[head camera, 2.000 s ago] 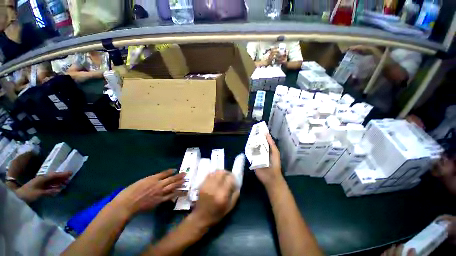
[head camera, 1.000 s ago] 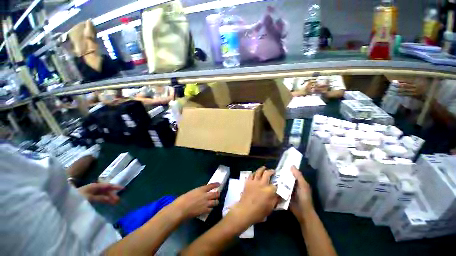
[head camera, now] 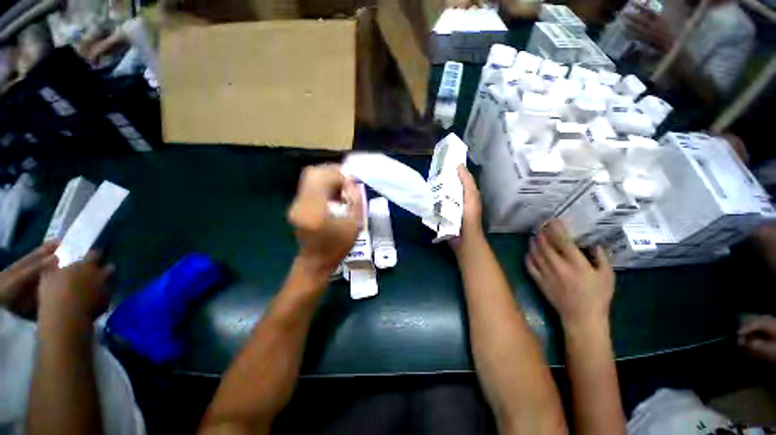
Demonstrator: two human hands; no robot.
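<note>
My left hand [head camera: 326,217] is closed around one end of a long, blurred white wrapped product [head camera: 391,183]. The product's other end slants down to the carton in my right hand; whether it is inside cannot be told. My right hand [head camera: 465,208] holds this slim white carton [head camera: 447,183] upright and slightly tilted, with loose flaps at its lower end. Beside my left hand, two white cartons lie on the green table: one with an open end flap [head camera: 363,283], partly hidden by the hand, and one with a closed-looking end [head camera: 383,234].
Open-flap cartons [head camera: 544,157] stand in rows at right, beside stacked cartons [head camera: 706,183]. A neighbour's hand [head camera: 574,272] touches their front. A brown box [head camera: 259,85] is at the back, black packs [head camera: 85,102] back left. Another person's hands hold a carton [head camera: 92,223] near a blue cloth [head camera: 166,306].
My left hand has moved left, away from the carton in my right hand, with the white product between them. The left neighbour's reaching hand has withdrawn. Another hand has appeared by the standing cartons. The view tilted down.
</note>
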